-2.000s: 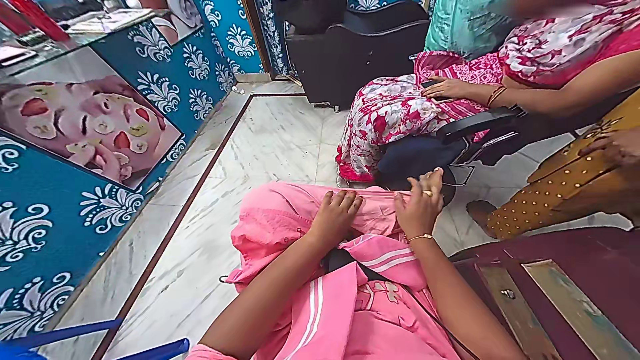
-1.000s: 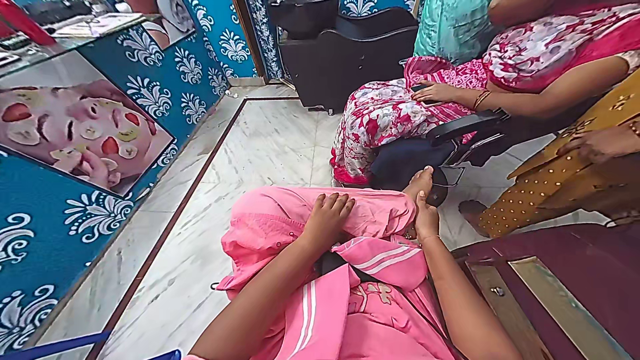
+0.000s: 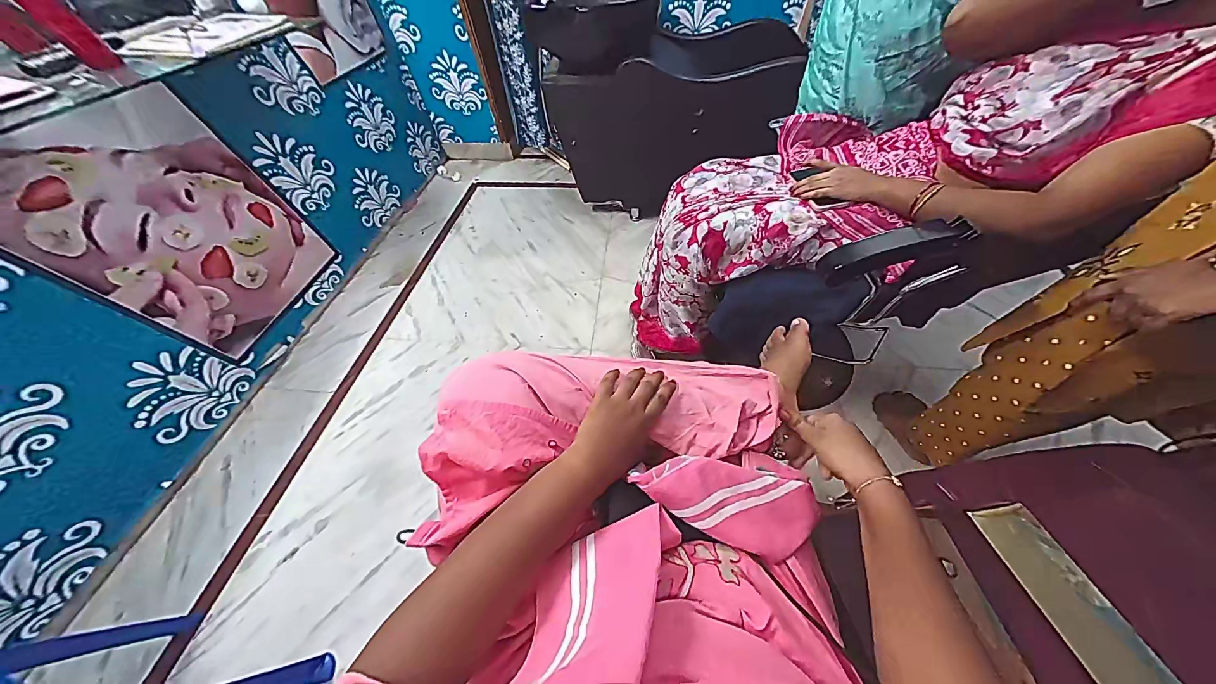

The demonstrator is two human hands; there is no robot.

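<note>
My left hand (image 3: 622, 418) lies flat on my bent leg in pink trousers (image 3: 503, 399), its fingers a little apart and nothing held in them. Beyond the trouser cuff, my bare foot (image 3: 787, 356) points away from me. At the ankle, near an anklet (image 3: 781, 445), my right hand (image 3: 834, 448) touches the skin with its fingertips; whether they pinch anything is not clear. A thin bracelet (image 3: 878, 484) circles my right wrist. The pink top (image 3: 608, 608) with white-striped edging covers my lap.
A seated person in a floral dress (image 3: 731, 218) is ahead, by a black chair armrest (image 3: 893, 252). A person in mustard clothing (image 3: 1007, 389) stands right. A maroon seat (image 3: 1121, 494) is beside me, a black salon chair (image 3: 655, 123) behind, a glass shelf (image 3: 180, 43) upper left.
My right hand has moved from the toes, where it was two seconds ago, down the foot to the ankle. My left hand stays on the leg.
</note>
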